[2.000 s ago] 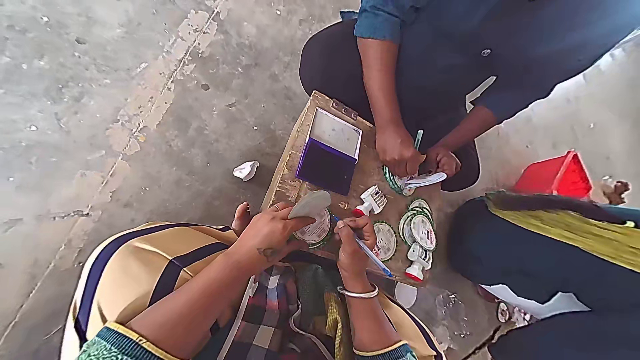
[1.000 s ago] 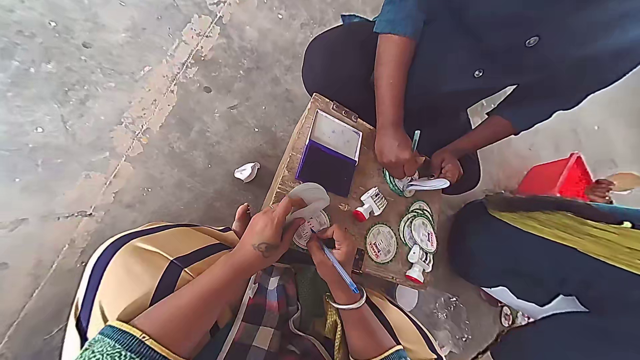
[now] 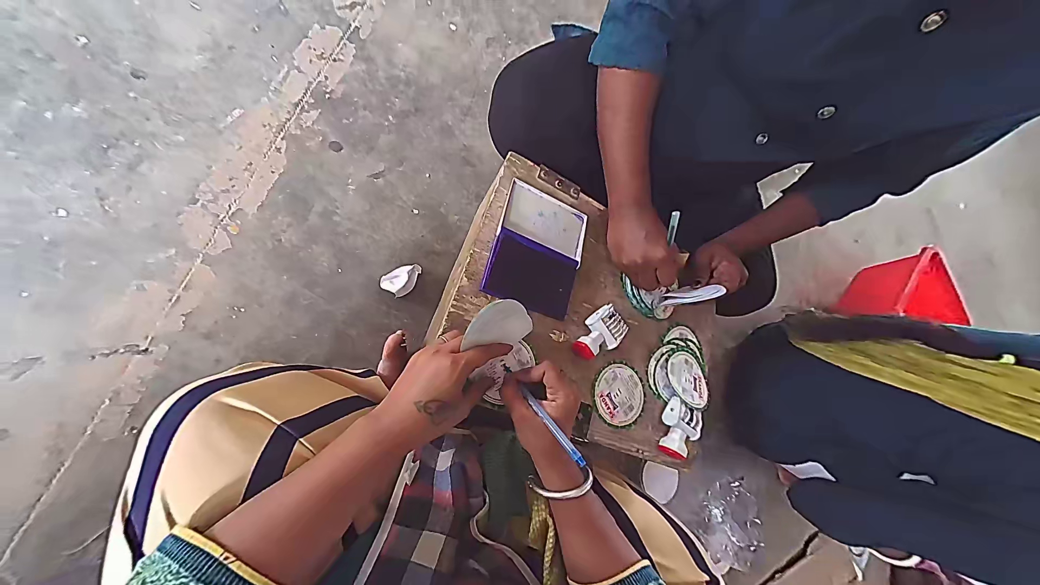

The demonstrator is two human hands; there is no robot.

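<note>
My left hand (image 3: 443, 378) grips a few round paper labels (image 3: 499, 323), their pale upper discs lifted above a printed one. That printed round label (image 3: 505, 372) lies at the near edge of the low wooden table (image 3: 469, 282). My right hand (image 3: 543, 398) is closed around a blue pen (image 3: 556, 427), its tip end down at the printed label and hidden by my fingers. Right of this hand lies a single round label (image 3: 618, 395). Farther right, several green-edged labels (image 3: 686, 378) overlap. A white-and-red hand stamp (image 3: 601, 331) rests beyond my right hand; another stamp (image 3: 679, 428) touches the pile.
An open purple ink pad (image 3: 531, 272) lies on the table. Across it, a person's hands (image 3: 646, 252) hold a pen and labels. Another person's dark-clothed leg (image 3: 780, 390) is at the right, near a red container (image 3: 906, 288). Clear plastic (image 3: 731, 520) lies on the floor.
My right hand with the pen has moved left, from beside the stamp to the label by my left hand. Another person's hand, seen earlier by the red container, is out of view.
</note>
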